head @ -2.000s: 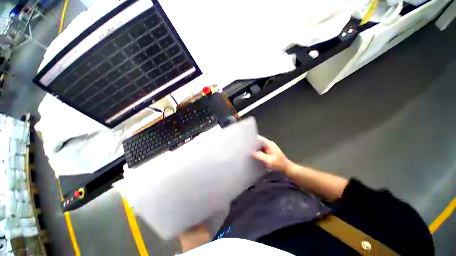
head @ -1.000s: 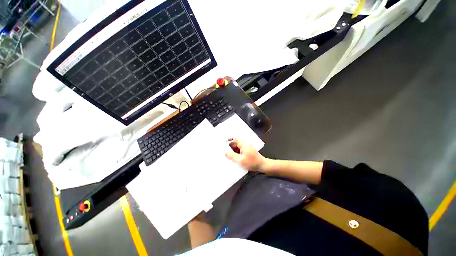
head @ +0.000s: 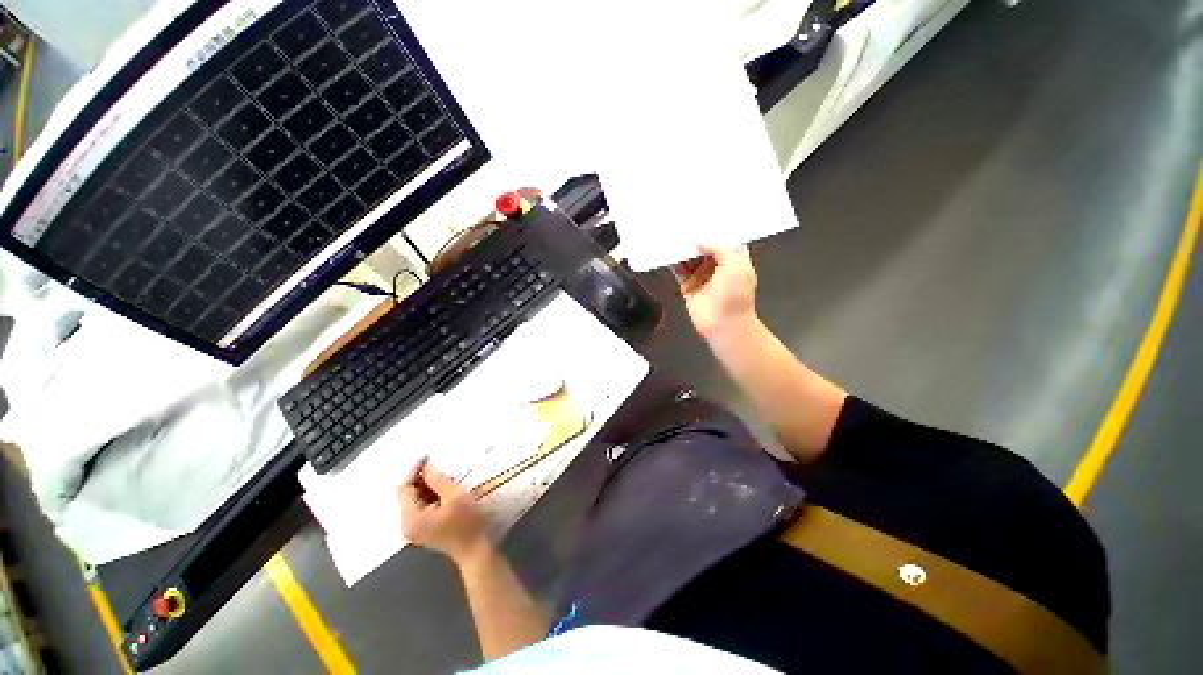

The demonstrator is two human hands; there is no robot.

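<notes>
My right hand holds a large white paper sheet by its lower edge, raised to the right of the keyboard. My left hand is over the lower left part of other white sheets, fingertips drawn together; whether it grips anything is unclear. A tan card and a thin pen-like stick lie on these sheets, to the right of my left hand. The black keyboard is just beyond the sheets. The black mouse lies at its right end.
A large monitor showing a grid of outlines stands behind the keyboard. A red emergency knob is beyond the mouse; another is on the black rail at lower left. Wrinkled whitish film covers the table. Grey floor has yellow lines.
The upper sheet has moved from the pile up and right in my right hand, uncovering the tan card and stick. My left hand has come onto the remaining sheets. The view has shifted.
</notes>
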